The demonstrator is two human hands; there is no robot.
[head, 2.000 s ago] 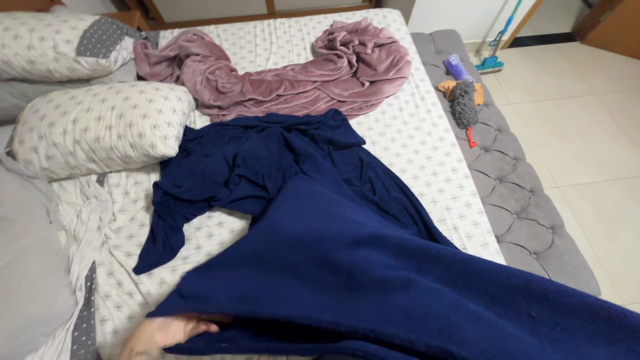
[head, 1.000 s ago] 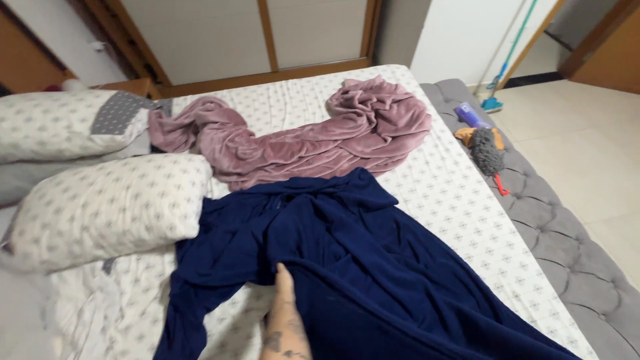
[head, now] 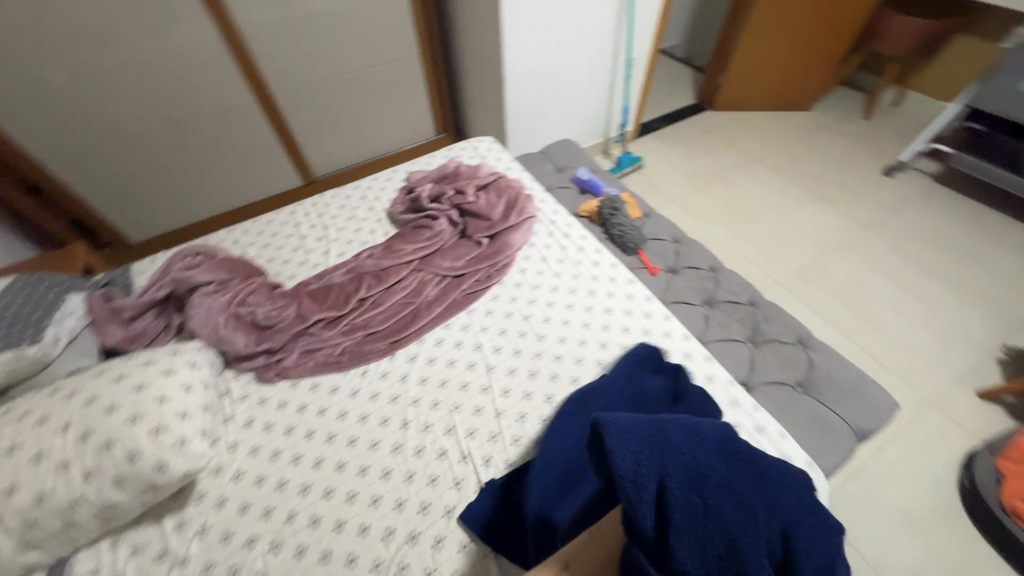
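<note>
At the bottom of the head view, my left forearm [head: 588,548] reaches up to the right, and its hand is hidden under the navy blue fleece blanket [head: 720,488]. The blanket lies bunched and folded over on the bed's right side, close to the edge. My right hand is not in view. Farther back, a dusty pink plush blanket [head: 360,308] stretches crumpled across the white patterned sheet [head: 384,448]. A patterned pillow [head: 120,432] rests at the left.
Along the bed's right side runs a grey tufted bench [head: 744,336], holding a grey duster with a red handle [head: 622,226], an orange cloth [head: 590,208] and a purple item [head: 592,182]. A teal mop [head: 626,162] stands by the wall. Sliding wardrobe doors [head: 360,80] are behind the bed.
The navy blanket, earlier spread across the middle of the bed, is now bunched at the near right. My left forearm has moved right with it. The view has swung to the right.
</note>
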